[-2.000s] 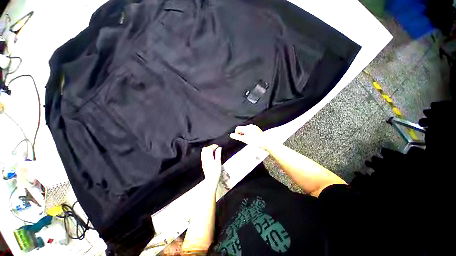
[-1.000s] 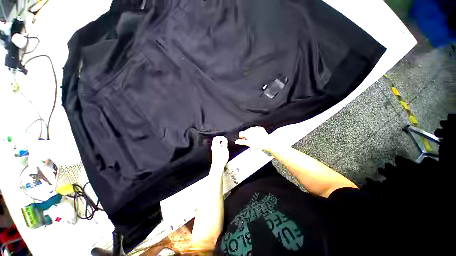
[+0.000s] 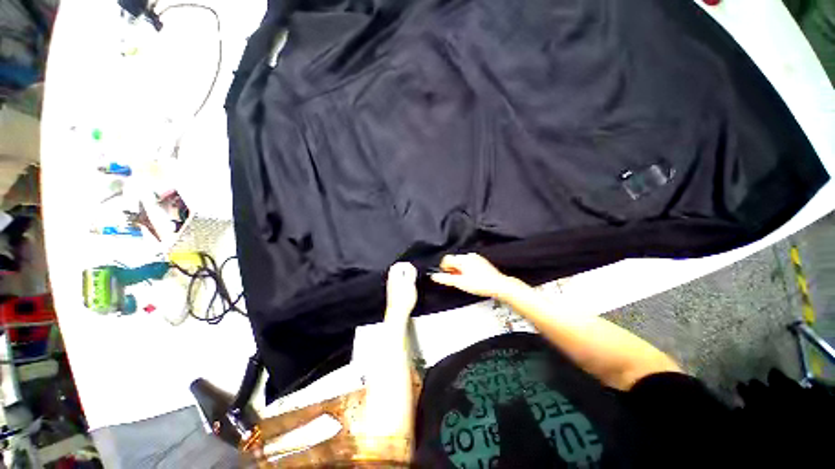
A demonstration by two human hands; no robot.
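Observation:
A large black jacket (image 3: 568, 252) lies spread open on the white table, its dark shiny lining (image 3: 412, 137) facing up and its matte hem band nearest me. Dark care labels (image 3: 647, 179) show on the lining at the right. My left hand (image 3: 401, 282) pinches the hem near its middle. My right hand (image 3: 469, 274) is just right of it at the hem, fingers closed around small thread snips (image 3: 449, 270); only a bit of red-orange handle and a dark point show.
On the left of the white table (image 3: 156, 371) are a green-and-blue tool (image 3: 105, 289), a coiled black cable (image 3: 211, 289) and a white basket (image 3: 203, 234) with small items. A black heat gun or dryer (image 3: 220, 408) lies at the near left edge. A metal stand (image 3: 810, 348) is on the floor at right.
The view has turned, so the jacket and table appear further right and more level. My hands stay close together at the hem and have moved left along it.

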